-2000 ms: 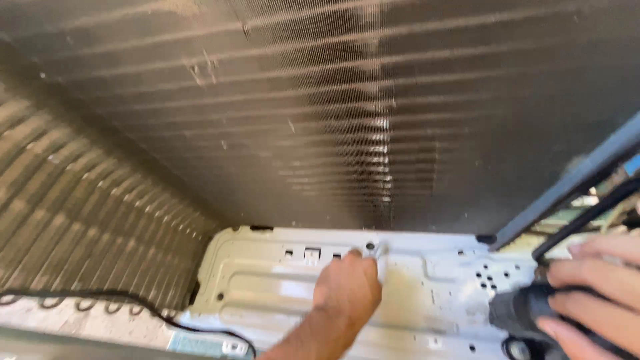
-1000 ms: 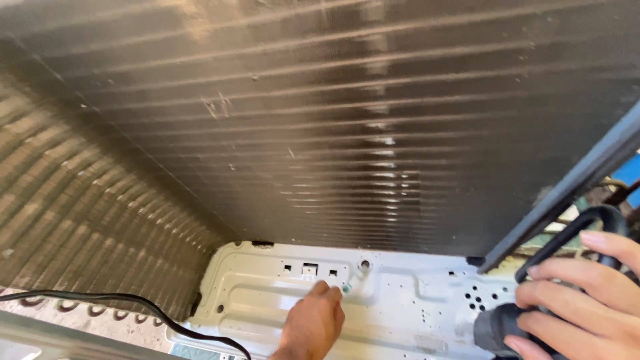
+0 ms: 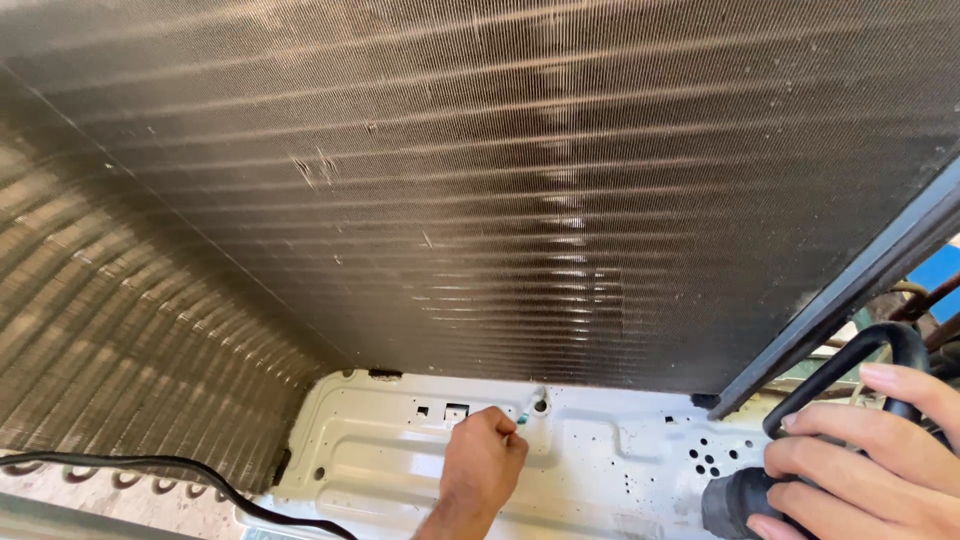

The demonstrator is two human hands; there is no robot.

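Note:
My left hand (image 3: 484, 457) is closed over the white metal base pan (image 3: 592, 465) of an outdoor air-conditioner unit. Its thumb and finger pinch a small, thin, translucent bluish item (image 3: 531, 409), which I cannot identify; it reaches toward a round hole in the pan. At the right edge, my right hand (image 3: 870, 465) has its fingers around a black rubber-like part (image 3: 739, 501) and a bent black tube (image 3: 847, 367). Behind both hands rises the finned condenser coil (image 3: 480, 195).
Another side of the coil (image 3: 135, 315) stands at the left. A black cable (image 3: 187, 466) runs along the lower left. A dark metal edge strip (image 3: 840, 292) slants down at the right, with pipes (image 3: 922, 307) behind it. The pan has square slots and a cluster of holes.
My left hand has moved left over the base pan from near the round hole, which now shows. My right hand remains at the black part on the right.

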